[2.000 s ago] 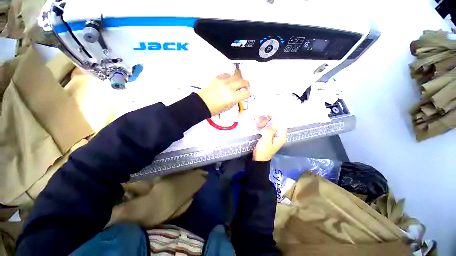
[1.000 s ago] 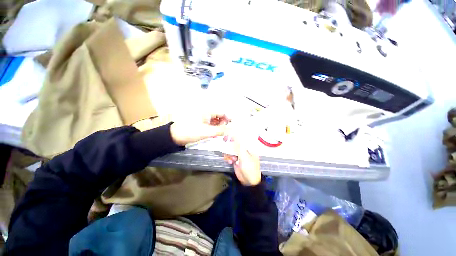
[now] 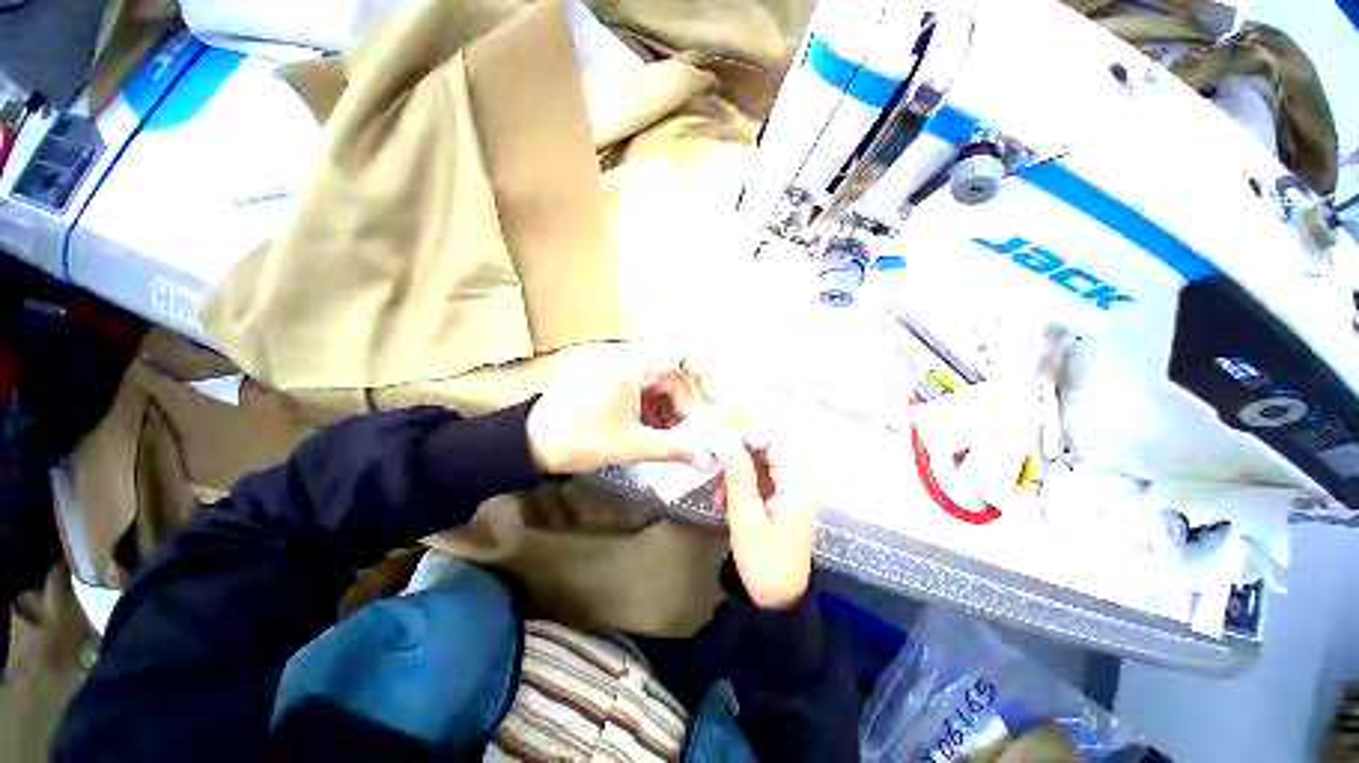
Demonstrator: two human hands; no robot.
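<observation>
My left hand point(image 3: 619, 410) and my right hand point(image 3: 771, 522) meet over the front edge of the table. A small white label point(image 3: 671, 477) is pinched at the fingertips of my left hand, and my right fingers touch it or sit right beside it; overexposure hides the exact grip. A tan garment panel point(image 3: 403, 224) lies on the table left of the needle area, with a darker tan strip point(image 3: 544, 179) across it. The sewing machine's point(image 3: 1058, 268) presser area is above and right of my hands.
Red-handled snips point(image 3: 948, 489) and a yellow-handled tool lie right of my hands. Thread and paper scraps point(image 3: 1103, 514) are further right. The ruler strip point(image 3: 954, 578) runs along the table edge. A clear bag point(image 3: 954, 701) hangs below it. A second machine point(image 3: 149, 194) stands left.
My left hand has left the snips area beneath the machine head and come to my right hand at the table edge. The view has swung left, showing more tan cloth.
</observation>
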